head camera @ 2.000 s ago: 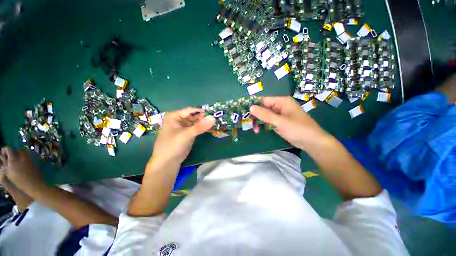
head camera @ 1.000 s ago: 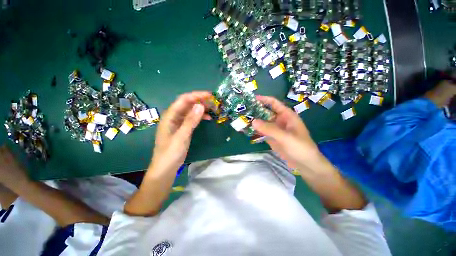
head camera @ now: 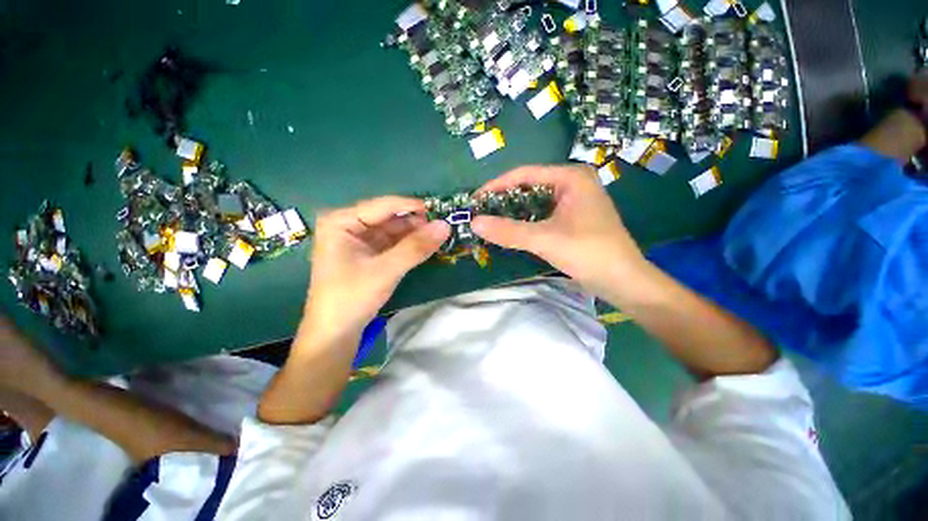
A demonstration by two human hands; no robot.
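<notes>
My left hand (head camera: 379,249) and my right hand (head camera: 544,219) hold a row of circuit boards (head camera: 463,204) between them, above the near part of the green mat. The row lies level from hand to hand. Thumbs and fingertips pinch it near its middle, and its right part runs on through my right hand's fingers. A small white-framed part (head camera: 459,218) shows between my thumbs. Yellow-orange pieces hang below the row. My fingers hide much of the row.
A loose board pile (head camera: 198,229) lies left of my hands and a smaller one (head camera: 51,270) further left. Small black parts (head camera: 166,92) lie behind. Rows of boards with batteries (head camera: 651,97) lie back right. Neighbours' arms (head camera: 132,412) and a blue sleeve (head camera: 834,254) flank me.
The row was tilted and fanned between my hands a second ago; now it is level and edge-on, with my thumbs closer together. The mat's contents have shifted in view.
</notes>
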